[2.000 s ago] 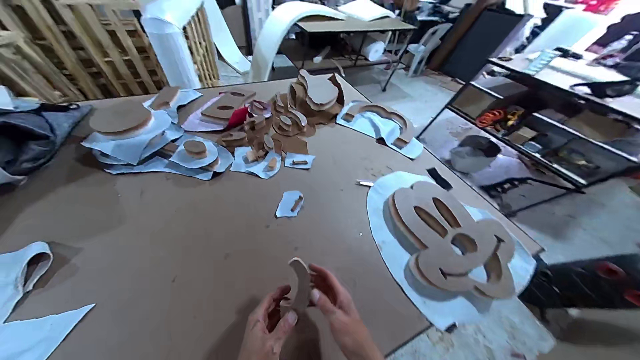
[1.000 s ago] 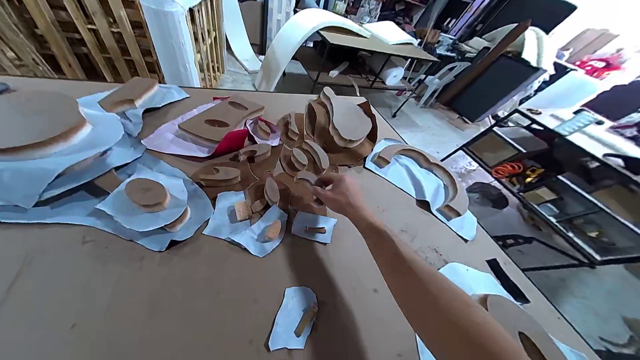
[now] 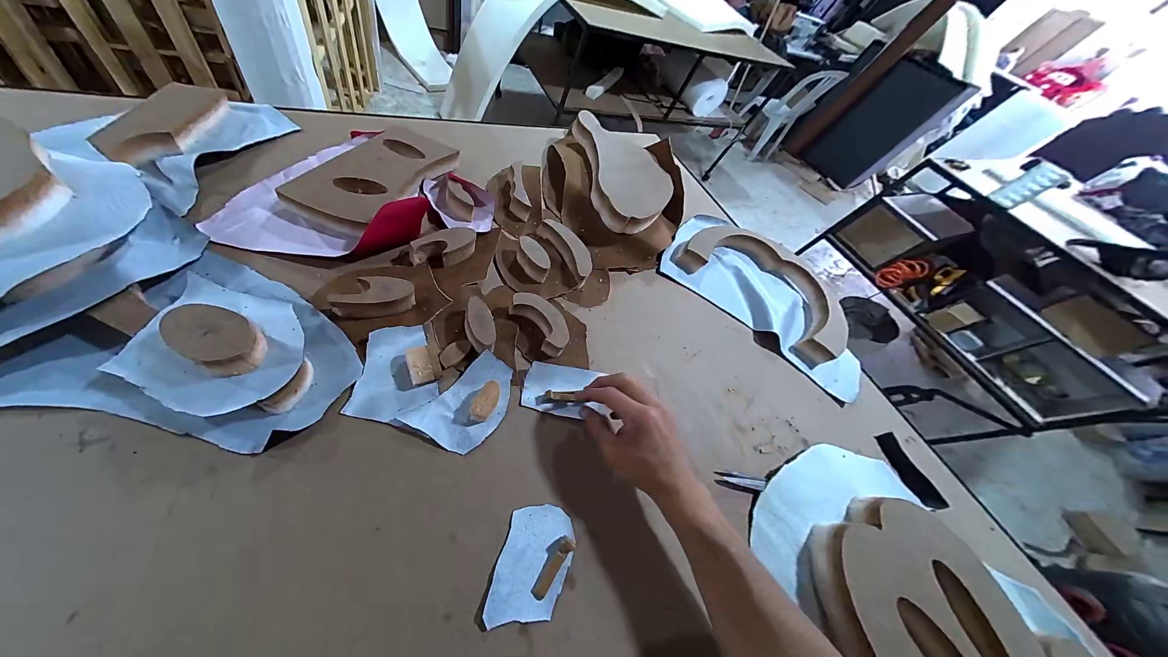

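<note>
My right hand [image 3: 634,433] reaches over the table, its thumb and fingertips at the end of a small strip [image 3: 561,397] that lies on a light-blue fabric piece [image 3: 538,376]. Whether the fingers grip the strip is not clear. Left of it are fabric pieces with a small block [image 3: 422,365] and an oval piece [image 3: 484,401]. A curved board piece [image 3: 540,324] rests on brown fabric among several other cut pieces. Nearer me, another strip [image 3: 553,568] lies on its own light-blue fabric [image 3: 511,584]. My left hand is out of the frame.
Layered cut boards on fabric [image 3: 210,338] lie at the left. A large arched piece [image 3: 812,292] is at the back right. Scissors [image 3: 741,481] lie beside a face-shaped board [image 3: 922,584] at the right. A metal shelf [image 3: 1022,301] stands beyond the table.
Two seconds ago both hands held a curved piece near the table's front. My left hand has left the view; my right hand moved to the brown pile, then toward me to the small strip.
</note>
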